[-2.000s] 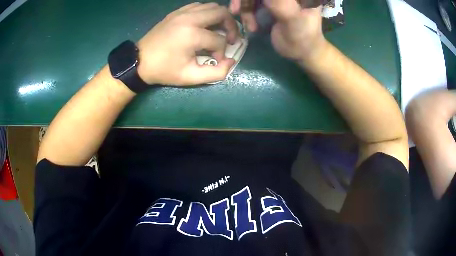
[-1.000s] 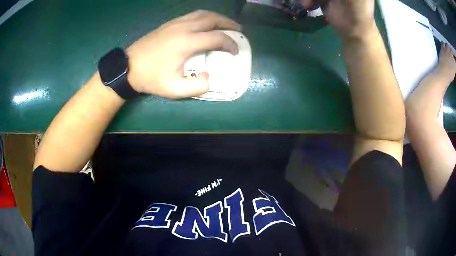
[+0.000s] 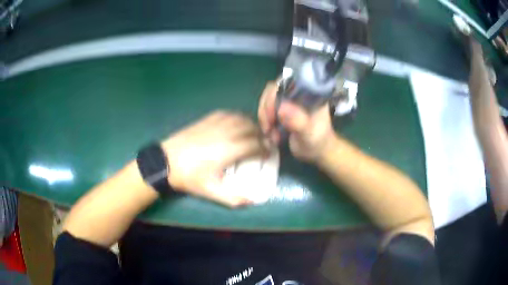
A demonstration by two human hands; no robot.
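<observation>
The white plastic housing lies on the green bench in front of me, blurred. My left hand rests over its left side and grips it, thumb at the near edge, hiding much of it. My right hand is at the housing's far right corner and holds the electric screwdriver, whose grey rear end points up towards the camera. The screwdriver's bit and any screw are hidden or too blurred to tell.
A silver and dark metal box stands behind the screwdriver. A pale grey strip crosses the bench. A white sheet lies at the right, beside another person's arm. A cardboard box and a red object show at lower left.
The view has tilted up, showing more of the far bench. My right hand has come back from the metal box to the housing with the screwdriver. My left hand is still on the housing.
</observation>
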